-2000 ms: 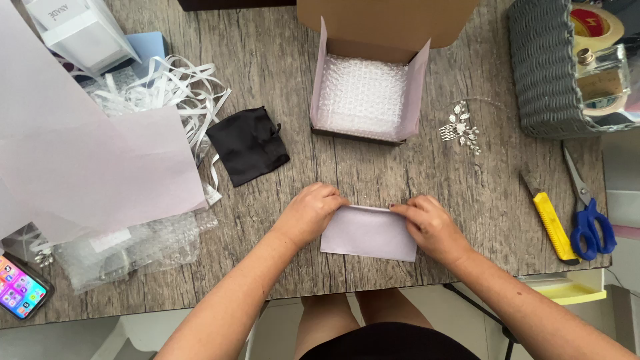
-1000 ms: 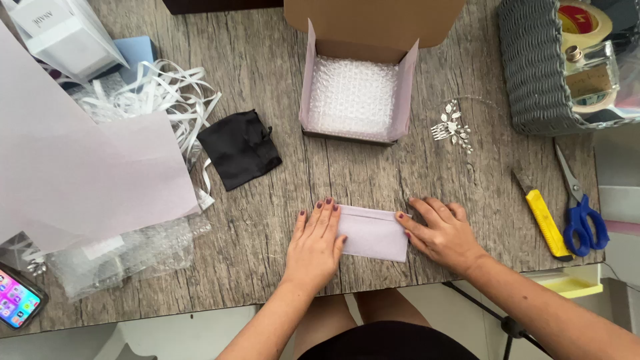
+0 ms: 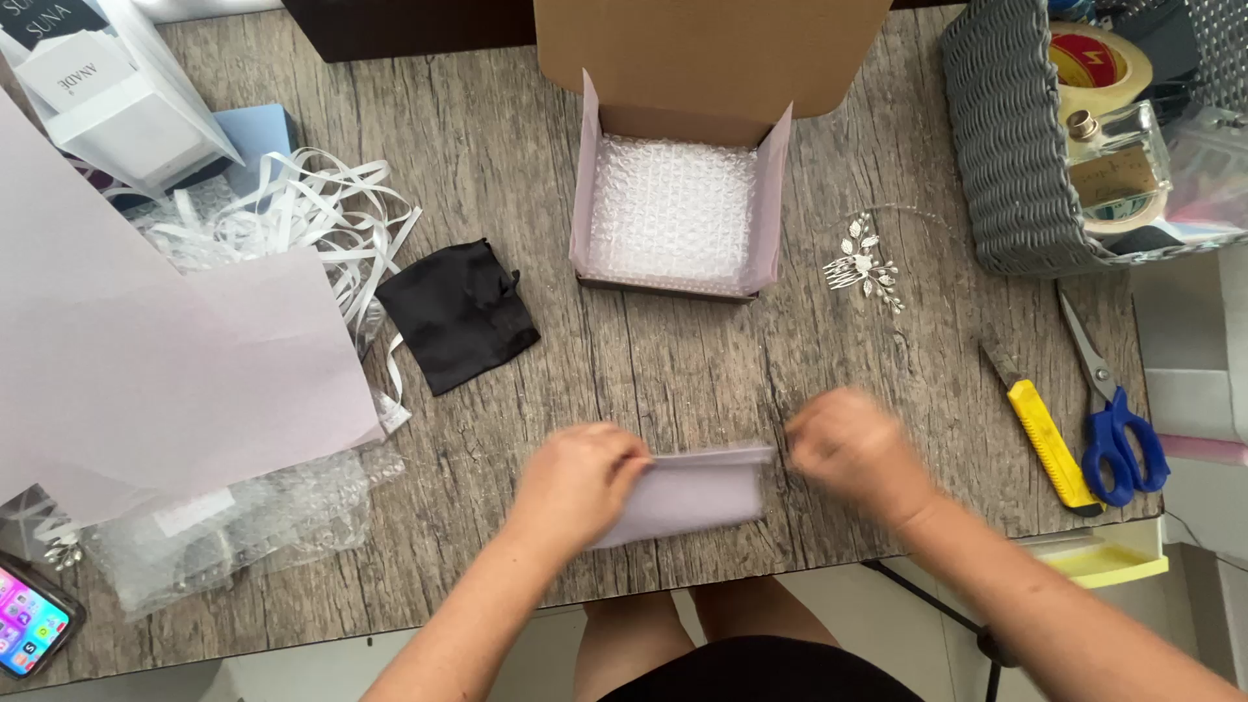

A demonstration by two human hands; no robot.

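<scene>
Near the table's front edge lies a folded sheet of pale lilac tissue paper [image 3: 697,492]. My left hand [image 3: 585,478] pinches its upper left part between thumb and fingers. Just right of the paper, my right hand [image 3: 848,448] is blurred, its fingers curled and apart from the sheet; whether it holds anything cannot be told. Behind the paper stands an open cardboard box [image 3: 682,58] with lilac paper at its sides and bubble wrap [image 3: 673,214] inside. A silver leaf-and-bead hair comb [image 3: 863,265] lies right of the box, a black fabric pouch [image 3: 458,317] left of it.
A yellow utility knife [image 3: 1053,444] and blue-handled scissors [image 3: 1126,448] lie at the right, below a grey woven basket [image 3: 1014,146] holding tape and a bottle. White ribbon [image 3: 331,214], large lilac sheets [image 3: 214,380], bubble wrap [image 3: 244,546] and a phone [image 3: 34,614] occupy the left.
My left hand lay flat on the folded paper one second ago and now pinches it. My right hand, earlier at the paper's right edge, is now off it. The paper has tilted slightly.
</scene>
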